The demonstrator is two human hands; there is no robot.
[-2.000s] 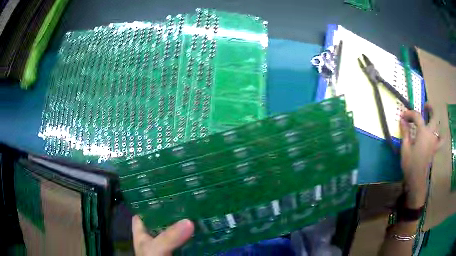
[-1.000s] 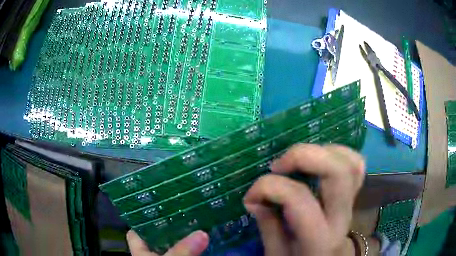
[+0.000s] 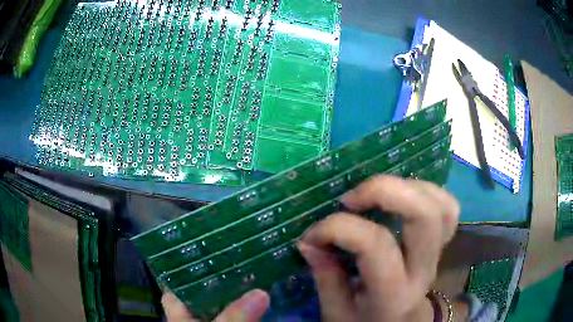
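My left hand point(image 3: 217, 309), cut off by the bottom edge, grips the lower left end of a handful of green PCB panels point(image 3: 251, 204), fanned so that several strips show. My right hand point(image 3: 389, 245) is over the right part of the handful, fingers bent with the thumb and fingertips at the panels' lower strips. Whether it pinches a panel is hard to tell. Behind, a fanned row of panels point(image 3: 157, 88) lies on the blue-green mat, its rightmost panel showing more fully.
At the right, a clipboard point(image 3: 402, 104) holds a record sheet point(image 3: 440, 56) with diagonal cutters point(image 3: 471, 88) and a green stick point(image 3: 510, 82). Cardboard point(image 3: 543, 188) with panels stands far right. A layered panel stack point(image 3: 53, 251) is lower left. A lime strip point(image 3: 31, 44) is upper left.
My right hand has moved from the clipboard's lower right to the handful. The handful is now tilted into narrower strips. In the last second, little has changed.
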